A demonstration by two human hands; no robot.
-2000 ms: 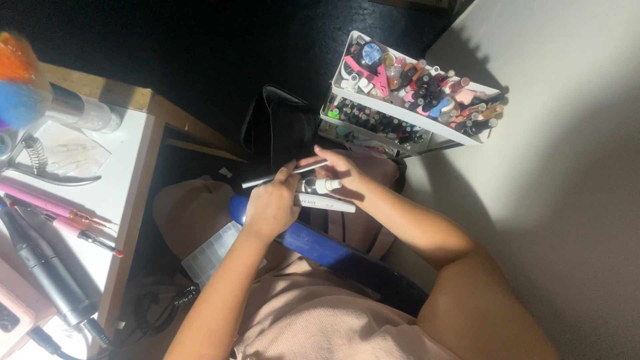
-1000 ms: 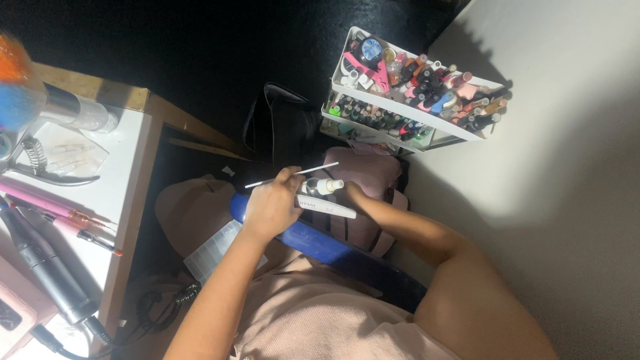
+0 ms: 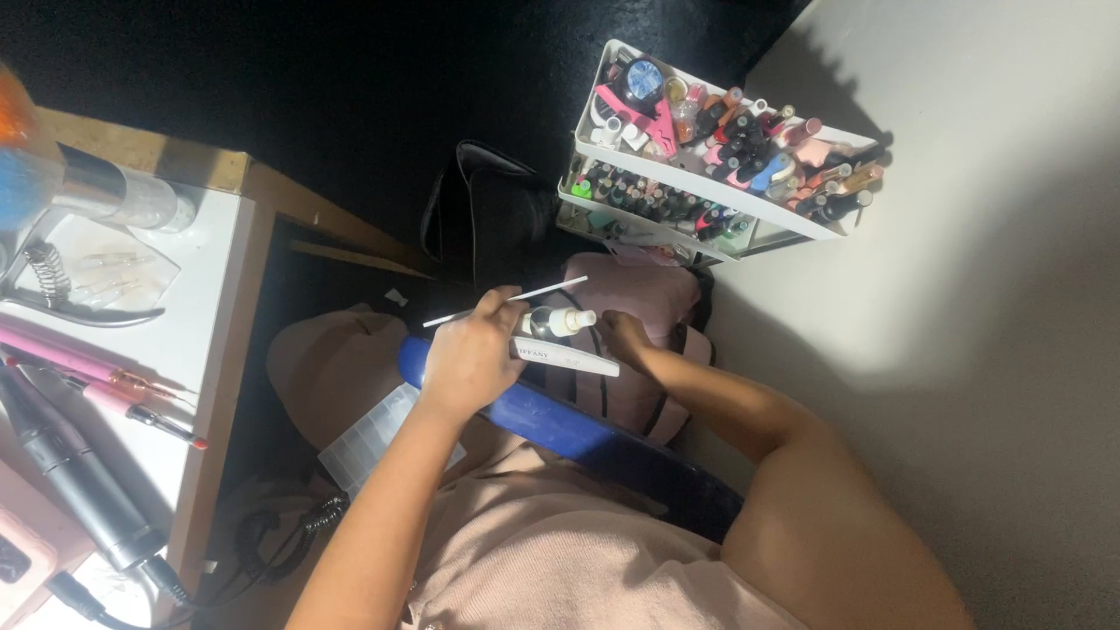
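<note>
My left hand (image 3: 477, 359) is closed around several items: a thin white stick (image 3: 560, 284), a small clear bottle with a white spray top (image 3: 560, 322) and a white nail file (image 3: 582, 359) bearing writing. They point to the right from its fingers. Beyond the bottle's tip, my right hand (image 3: 626, 337) is beside a pink fabric bag (image 3: 604, 284) with dark trim; its fingers are curled and partly hidden, so whether it grips anything cannot be told. Across my lap, beneath the left hand, lies a long blue object (image 3: 560, 429).
A white tiered cart (image 3: 700, 179) holds nail polish bottles beside the pale wall. At left, a white table (image 3: 210, 262) carries an electric nail drill (image 3: 83, 481), brushes (image 3: 131, 407), nippers (image 3: 114, 317) and a colourful brush (image 3: 26, 166). A clear compartment box (image 3: 372, 437) rests on my lap.
My right hand, close to my left fingers and the held items two seconds ago, has moved away to the pink bag. My left hand keeps the stick, bottle and file.
</note>
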